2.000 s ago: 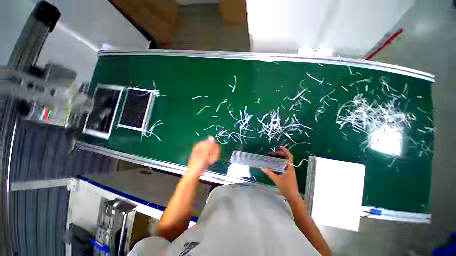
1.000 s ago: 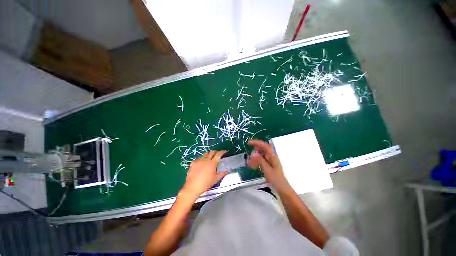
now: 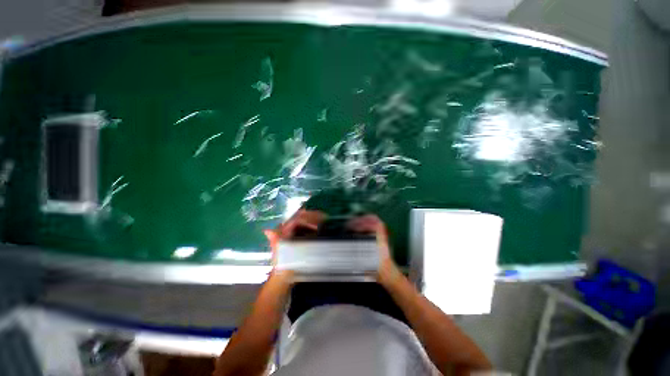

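Note:
A panel stack (image 3: 328,257), a ribbed grey-white block from the side, is held level between my two hands at the bench's near edge. My left hand (image 3: 288,236) grips its left end and my right hand (image 3: 376,236) its right end. The fingers are blurred. A white stack of panels (image 3: 461,257) lies to the right, white face up, reaching over the near rail. A framed dark panel (image 3: 72,163) lies flat at the far left of the green top.
Loose white waste strips (image 3: 356,165) lie mid-bench, with a denser heap (image 3: 514,136) at the right. A small blue item (image 3: 508,272) is on the near rail (image 3: 544,271). A blue stool (image 3: 616,291) stands at the lower right.
My hands have come to both ends of the panel stack and it now sits nearer my body, over the near rail. The view has turned, and the automated equipment at the left has left view.

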